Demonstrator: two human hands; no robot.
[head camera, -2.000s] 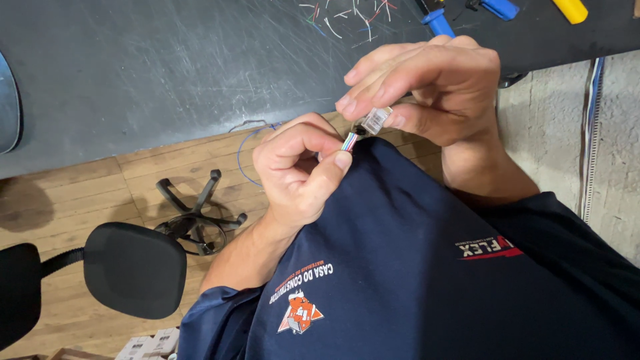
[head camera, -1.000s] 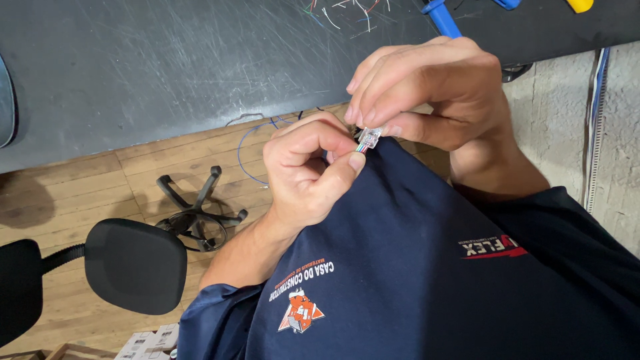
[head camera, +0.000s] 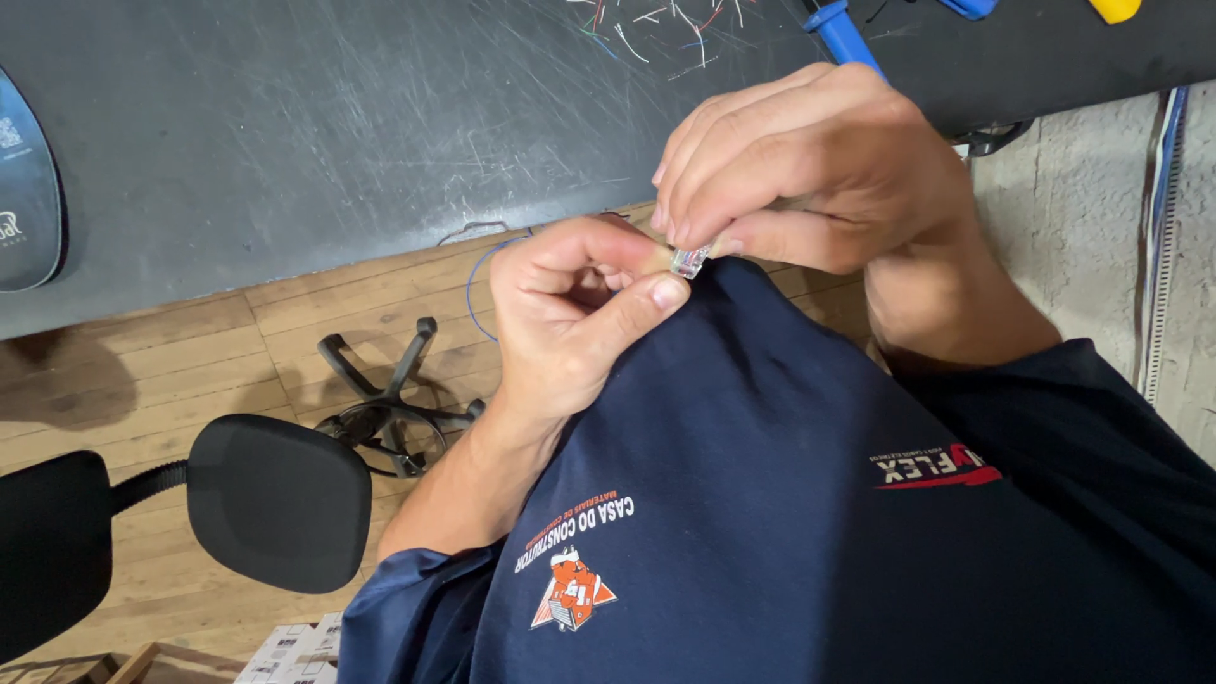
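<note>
Between the fingertips of both hands is a small clear plastic modular plug (head camera: 688, 261), with coloured wires showing faintly through it. My left hand (head camera: 589, 313) pinches the plug's lower left end between thumb and index finger. My right hand (head camera: 807, 180) is on its upper right side, thumb and fingertips closed around that end. The cable behind the plug is mostly hidden by the fingers. A thin blue cable (head camera: 472, 285) hangs in a loop left of my left hand, below the table edge.
The dark, scratched tabletop (head camera: 332, 123) carries wire offcuts (head camera: 655, 19), a blue-handled tool (head camera: 841, 38) and an oval mouse pad (head camera: 24, 190). A black office chair (head camera: 280, 503) stands on the wooden floor at left. White boxes (head camera: 294, 655) lie at the bottom, a rough wall (head camera: 1054, 218) at right.
Two seconds ago the coloured wires stood exposed between my left fingers and the plug. Now the hands are closer together and the wires show inside the clear plug.
</note>
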